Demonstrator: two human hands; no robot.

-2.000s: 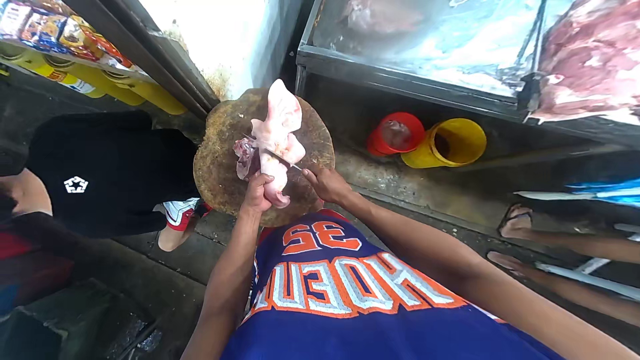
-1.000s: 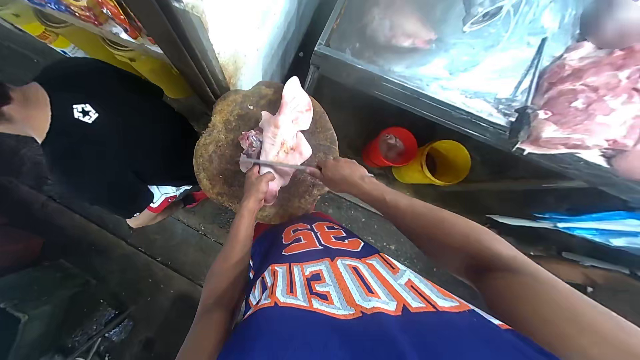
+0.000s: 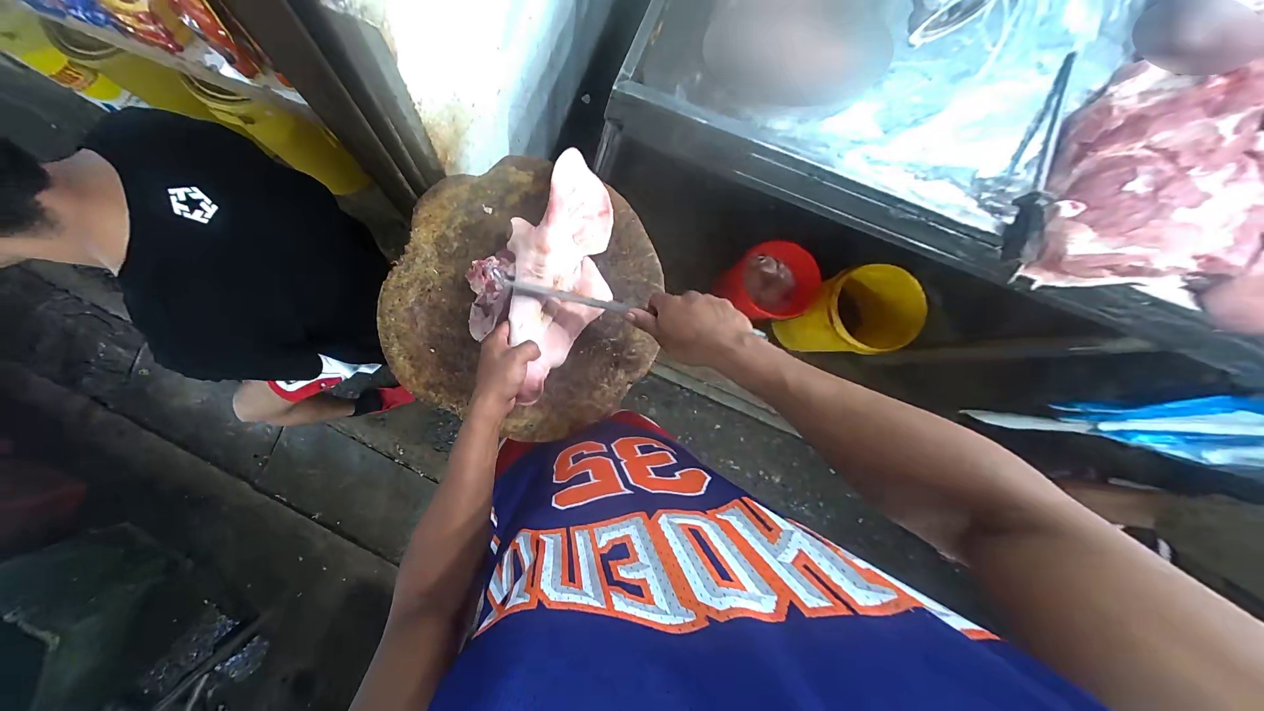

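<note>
A pale piece of raw meat with skin (image 3: 563, 237) lies across a round wooden chopping block (image 3: 434, 336). My left hand (image 3: 507, 365) grips its lower left edge. The handle of a knife (image 3: 568, 294) is in my right hand (image 3: 696, 324), at the block's right rim. Its blade lies across the middle of the meat, the tip pointing left. A darker red, ragged part of the meat (image 3: 488, 286) is beside the tip; whether it is still joined on cannot be told.
A person in a black shirt (image 3: 237, 267) is close by on the left. Right of the block stand a red bucket (image 3: 726, 286) and a yellow bucket (image 3: 805, 334). A metal-edged counter (image 3: 790, 178) at the upper right holds raw meat slabs (image 3: 1165, 168).
Since two seconds ago, my right hand has moved outward to the right from near my left hand. The meat's lobes look more spread out. The person in black has shifted.
</note>
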